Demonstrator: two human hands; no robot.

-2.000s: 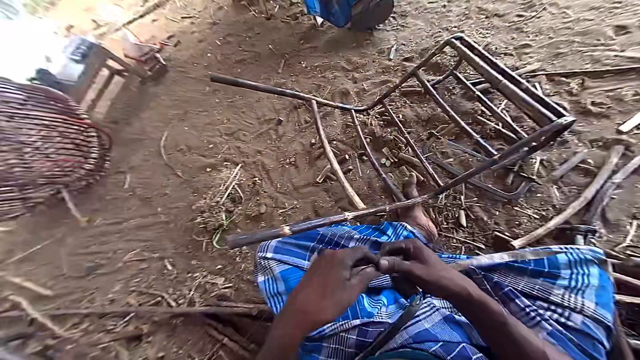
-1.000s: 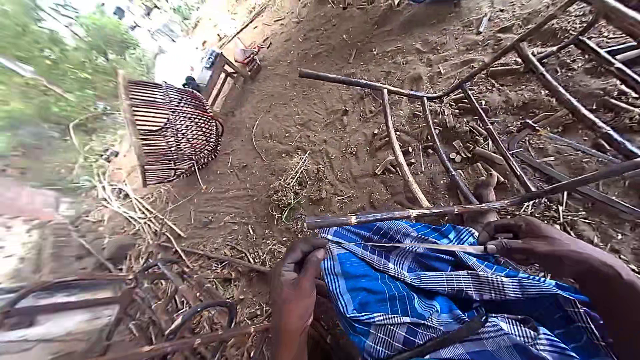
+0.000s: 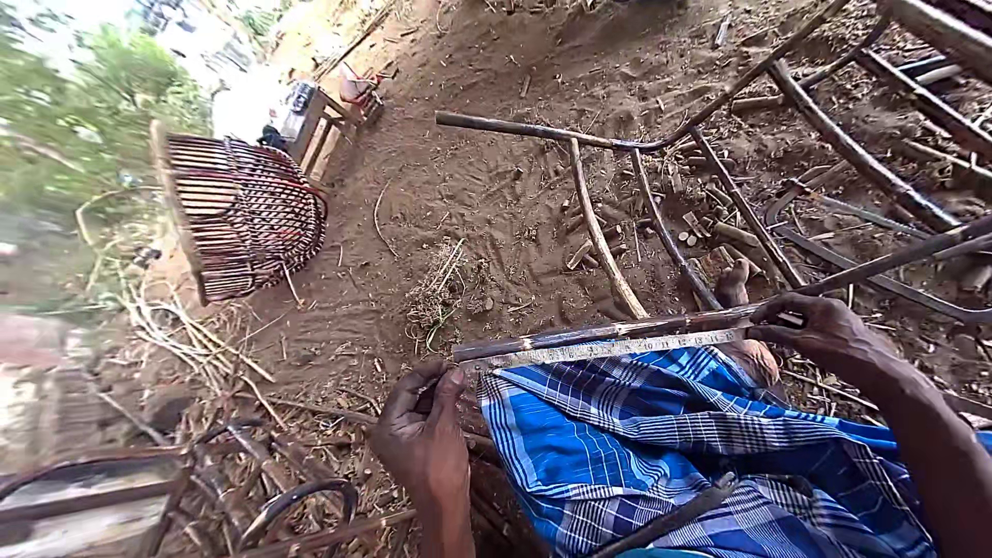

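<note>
A whitish measuring tape point(image 3: 604, 350) with printed numbers is stretched between my hands, along the near pole point(image 3: 558, 339) of a cane or wooden frame. My left hand point(image 3: 426, 426) pinches the tape's end between thumb and finger, by the pole's left end. My right hand point(image 3: 821, 333) grips the tape against the same pole, farther right. Thin curved rungs point(image 3: 601, 232) join this pole to the frame's far pole point(image 3: 535, 128). Blue checked cloth point(image 3: 620, 434) covers my lap below the tape, and a dark rod point(image 3: 674, 515) lies on it.
A woven cane piece point(image 3: 240, 217) stands at the upper left, near a wooden bench point(image 3: 318, 139). Loose sticks point(image 3: 194, 333) and bent cane parts point(image 3: 302, 496) lie at the lower left. Cut wood pieces point(image 3: 744, 240) are scattered by my foot point(image 3: 748, 349) under the frame.
My hands were close together over the cloth; they have moved apart, and the tape is now stretched between them along the pole. The view has shifted left.
</note>
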